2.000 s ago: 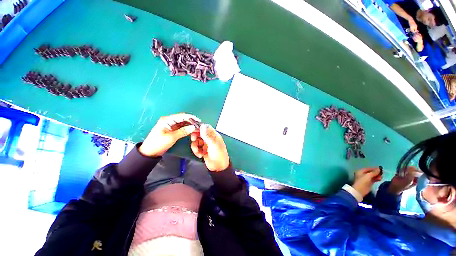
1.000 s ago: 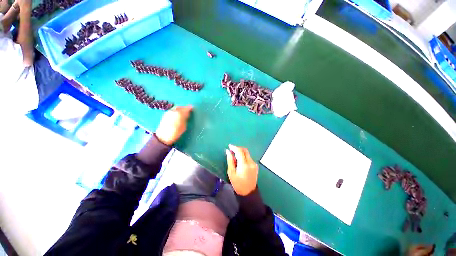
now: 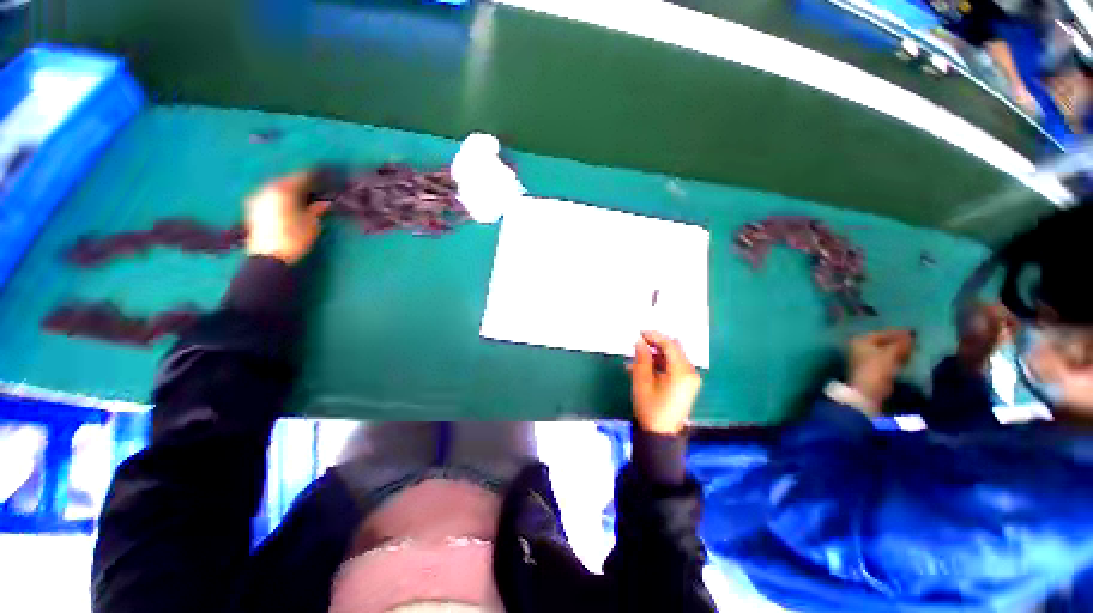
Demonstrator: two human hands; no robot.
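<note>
The jumbled pile of small dark parts (image 3: 402, 199) lies left of the white cloth (image 3: 484, 177). My left hand (image 3: 283, 219) is at the pile's left end, blurred; whether its fingertips hold a part cannot be told. The white sheet (image 3: 587, 273) lies right of the cloth. A single dark part (image 3: 656, 297) lies on it near the right side. My right hand (image 3: 663, 381) is over the sheet's front edge, just below that part, fingertips close together; what is between them is unclear. Dark parts stand in an upper row (image 3: 156, 240) and a lower row (image 3: 120, 323) at the left.
The neighbour's pile (image 3: 815, 254) lies right of the sheet. A person in blue (image 3: 887, 479) works at the right. A blue tote (image 3: 60, 144) is at the far left. A stray part (image 3: 264, 137) lies near the far edge, before the dark green belt (image 3: 623, 108).
The view has swung right. My left hand has moved from the front of the rows to the pile's left end. My right hand has moved from the bench left of the sheet to the sheet's front edge.
</note>
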